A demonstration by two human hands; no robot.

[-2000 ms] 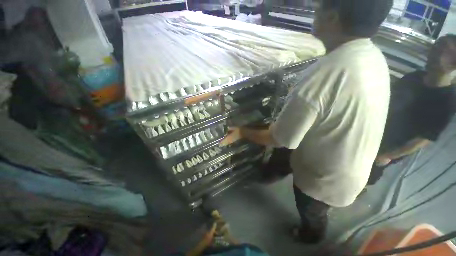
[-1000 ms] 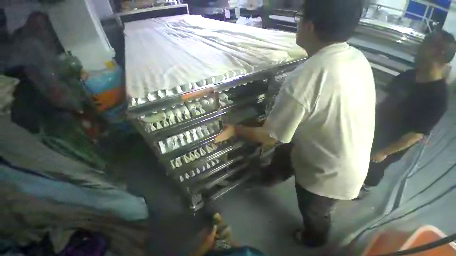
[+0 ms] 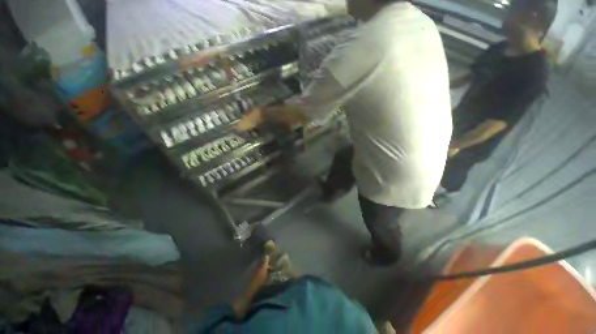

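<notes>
The long rack trolley (image 3: 215, 104) stands ahead, its silvery tiers full of rows of white ridged pieces (image 3: 202, 124). A cream cover cloth (image 3: 163, 32) lies over its top. A low metal foot or corner (image 3: 242, 231) of its frame is near the floor before me. My left hand (image 3: 255, 284) seems to be the blurred skin-coloured shape beyond my teal clothing, below the rack and not touching it; its fingers are unclear. My right hand is not in view.
A person in a pale shirt (image 3: 402, 111) stands at the rack's right, one hand at its tiers. A person in dark clothes (image 3: 500, 98) is behind. Orange tub (image 3: 516, 293) with a dark cable across it, lower right. Cloth piles (image 3: 85, 248) left.
The view has tilted down, so the rack and people sit higher and further left in the picture. More of the orange tub and my teal clothing shows. The pale-shirted person stays beside the rack.
</notes>
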